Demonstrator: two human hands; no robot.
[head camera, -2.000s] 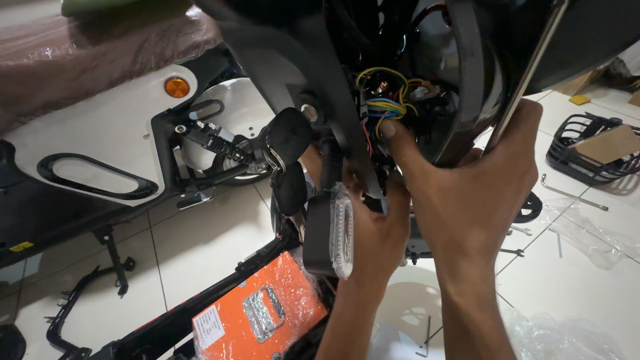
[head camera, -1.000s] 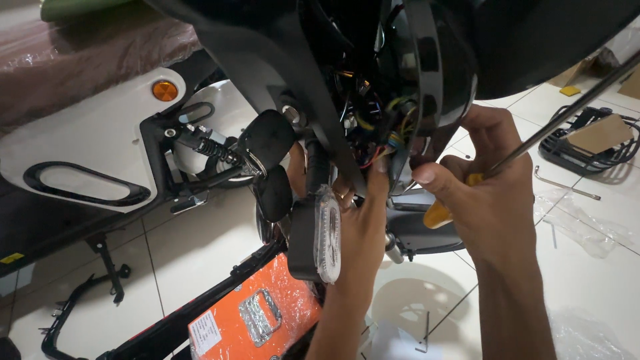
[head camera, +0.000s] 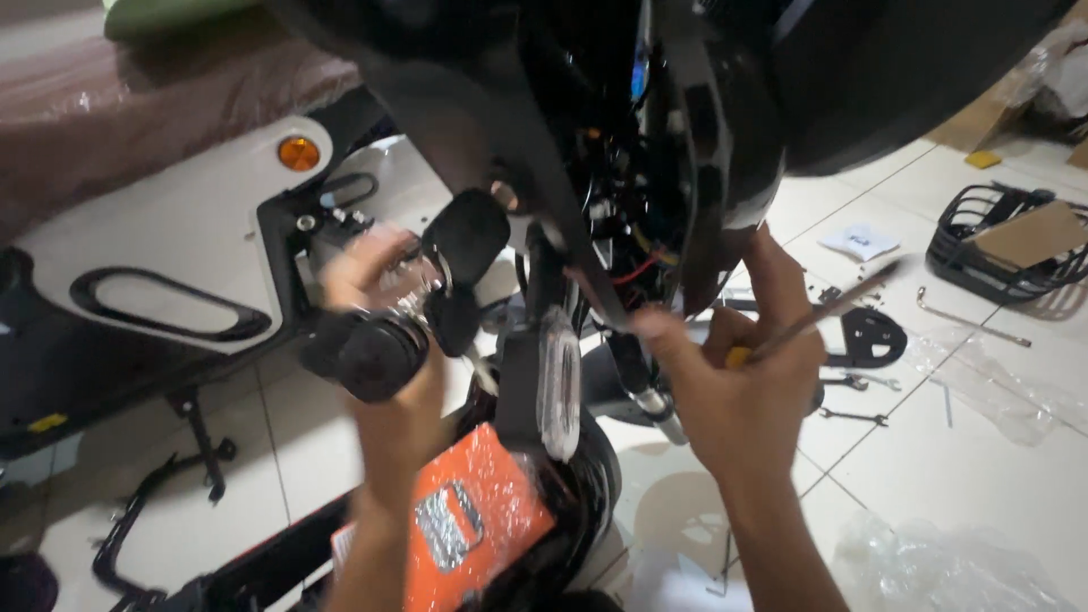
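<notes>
In my right hand (head camera: 739, 348) is a screwdriver (head camera: 829, 310) with a yellow handle, its shaft pointing up and right. That hand's thumb and a finger also touch the lower edge of a glossy black housing (head camera: 722, 170). Red and yellow wires (head camera: 642, 268) show in the gap beside the housing. My left hand (head camera: 382, 289), blurred, is at the left by black rounded parts (head camera: 378, 353); whether it grips them cannot be told. A black-backed lamp or reflector with a clear cover (head camera: 559, 387) hangs between my hands.
A white and black vehicle body with an orange reflector (head camera: 298, 154) lies left. An orange plastic-wrapped box (head camera: 476, 518) is below. On the tiled floor at right are a black basket (head camera: 1011, 238), a bent metal rod (head camera: 973, 319), wrenches (head camera: 854, 416) and clear plastic (head camera: 926, 552).
My left hand has moved left, away from the wires. The right hand, pressing at the wires two seconds ago, is now at the housing's lower edge with the screwdriver.
</notes>
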